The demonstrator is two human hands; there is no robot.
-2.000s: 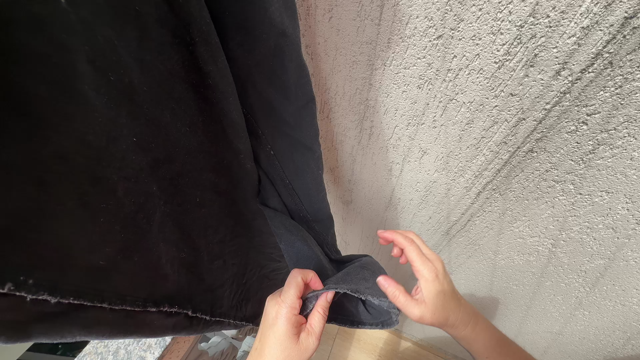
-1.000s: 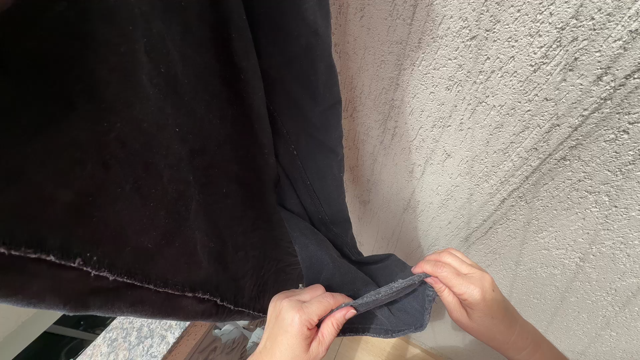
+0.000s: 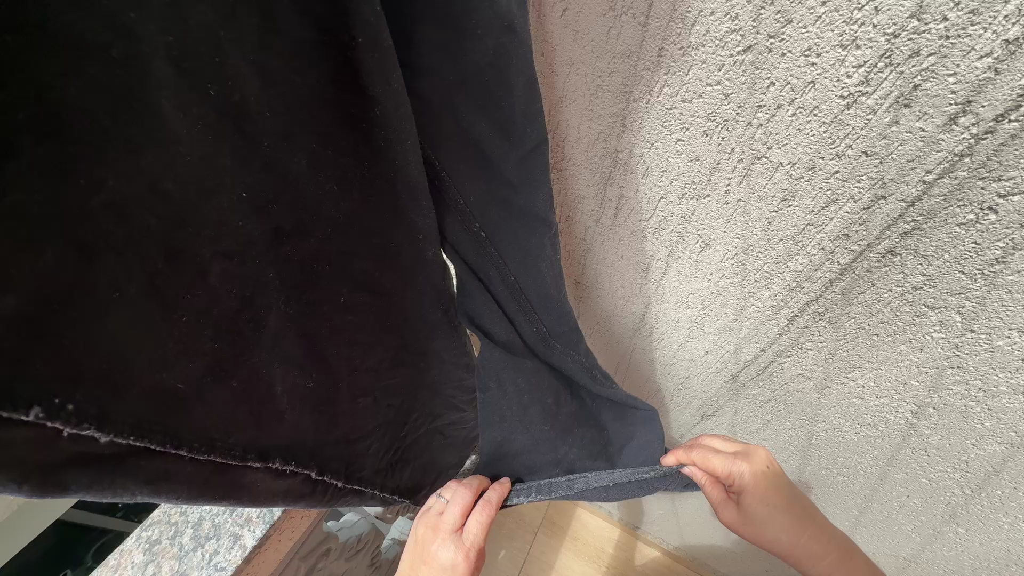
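Observation:
A large dark cloth [image 3: 240, 240], black on its left part, hangs down the left and middle of the view. Its right part is a dark blue fabric panel [image 3: 560, 400] with a stitched seam and a folded hem along the bottom. My left hand [image 3: 456, 520], with a ring on one finger, grips the hem near where the black and blue parts meet. At the hem's right end, my right hand [image 3: 728, 480] pinches the edge between thumb and fingers. The hem runs nearly straight between both hands. A frayed pale seam crosses the black part at lower left.
A rough textured plaster wall [image 3: 800, 240] stands along the right, close to my right hand. Below the cloth are a speckled stone slab [image 3: 184, 540], a brownish edge beside it, a crumpled shiny sheet [image 3: 352, 536] and a light tiled floor [image 3: 544, 540].
My right hand, apart from the cloth two seconds ago, has taken hold of the hem. The bunched corner is now drawn out between my hands, and small gaps show beside the black part.

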